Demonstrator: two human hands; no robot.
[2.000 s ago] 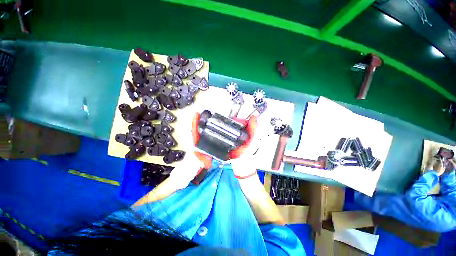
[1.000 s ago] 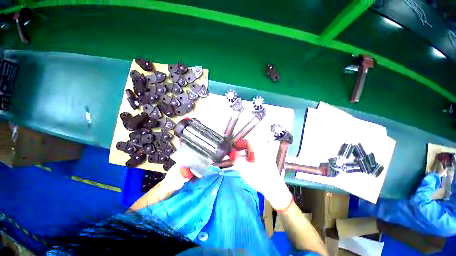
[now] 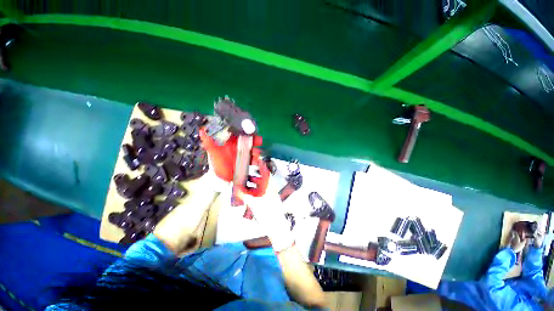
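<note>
A part-built unit (image 3: 243, 159) with a reddish-brown handle and a dark head is held up over the bench's far edge, head away from me. A toothed, finned end shows at the head's far left. My left hand (image 3: 220, 157), in a red-palmed glove, grips it from the left, below the head. My right hand (image 3: 258, 185), also gloved, is around the handle from the right. Blur hides the exact finger contact. Dark brown housing shells (image 3: 155, 164) lie piled at left. More handle assemblies (image 3: 321, 228) lie on the white sheet, partly behind my right arm.
Striped black-and-silver sleeves (image 3: 419, 234) lie on the right white sheet (image 3: 389, 200). The green conveyor beyond carries a small dark part (image 3: 302, 124) and a brown T-shaped unit (image 3: 414, 133). Another person's hands and blue sleeves (image 3: 516, 264) are at far right. Cartons (image 3: 370, 291) stand below the bench.
The large striped barrel that was in my hands no longer shows there. Both hands have moved forward and now hold a brown-handled unit. The view has shifted, so the bench sits lower.
</note>
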